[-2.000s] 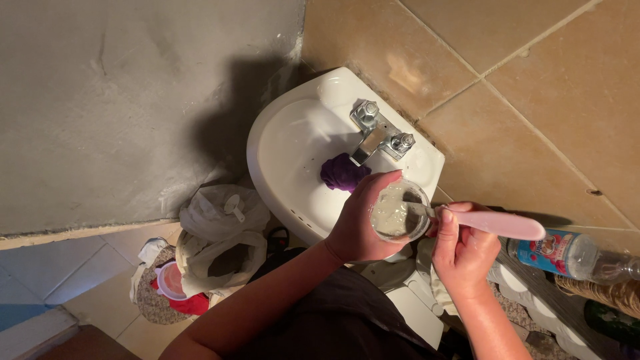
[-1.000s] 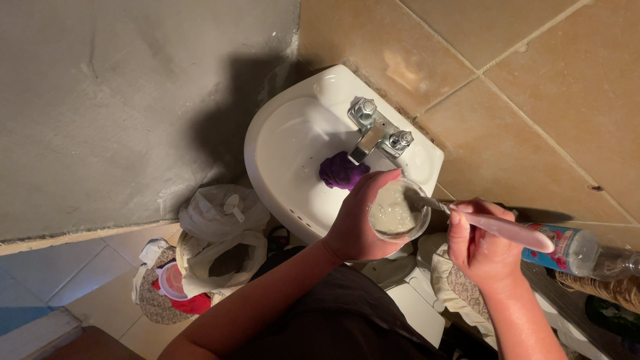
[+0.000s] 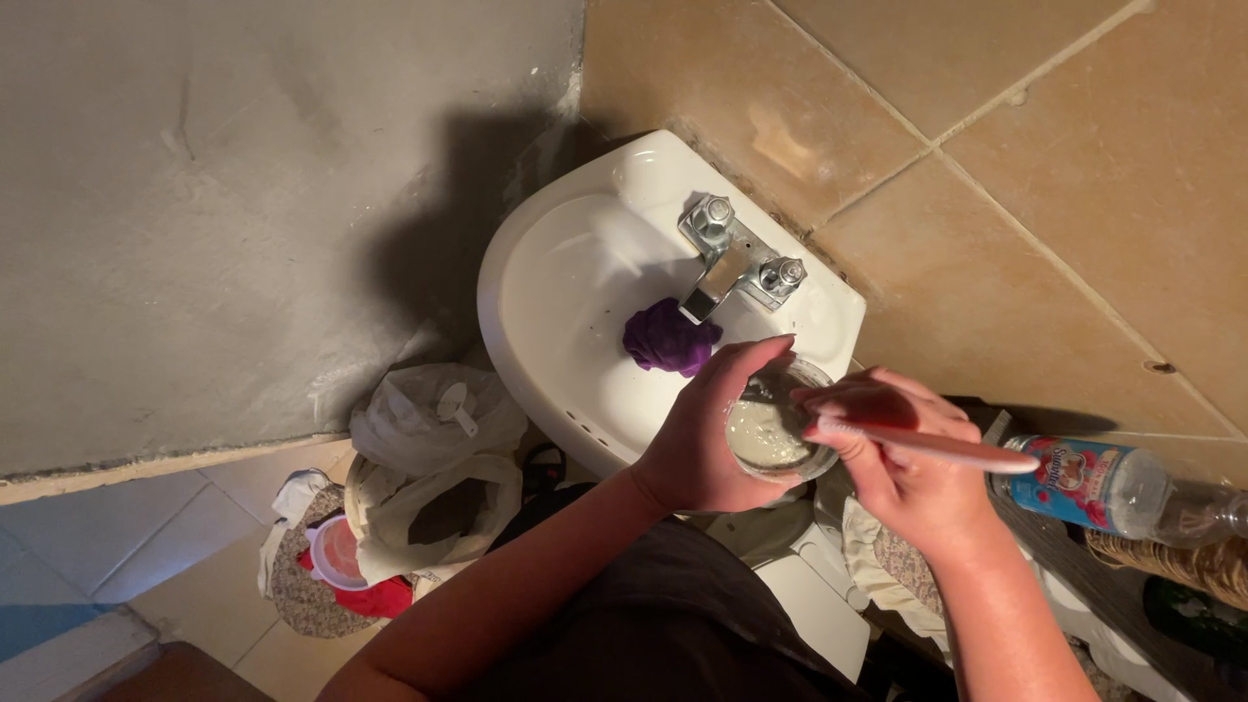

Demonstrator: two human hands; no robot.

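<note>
My left hand (image 3: 697, 439) is wrapped around a clear cup (image 3: 775, 478) holding a pale, wet mixture (image 3: 765, 429), tilted over the near edge of the sink. A pink-handled utensil (image 3: 936, 447) is in my right hand (image 3: 907, 458); its working end dips toward the cup and is hidden by my fingers and the rim. Beyond my left hand, a crumpled purple cloth (image 3: 671, 336) lies in the white sink basin (image 3: 546, 292), below the spout of the chrome faucet (image 3: 726, 268).
Left of my body are a lined waste bin (image 3: 497, 507), a white plastic bag (image 3: 405, 419) and a pink-and-white container (image 3: 339, 551) on the floor. At right, a labelled plastic bottle (image 3: 1136, 487) lies beside a roll of twine (image 3: 1170, 565). Tiled and grey walls meet behind the sink.
My right hand has moved in closer to the cup, and its fingers now cover part of the rim. The utensil's shaft, visible at the rim a second ago, is now mostly covered.
</note>
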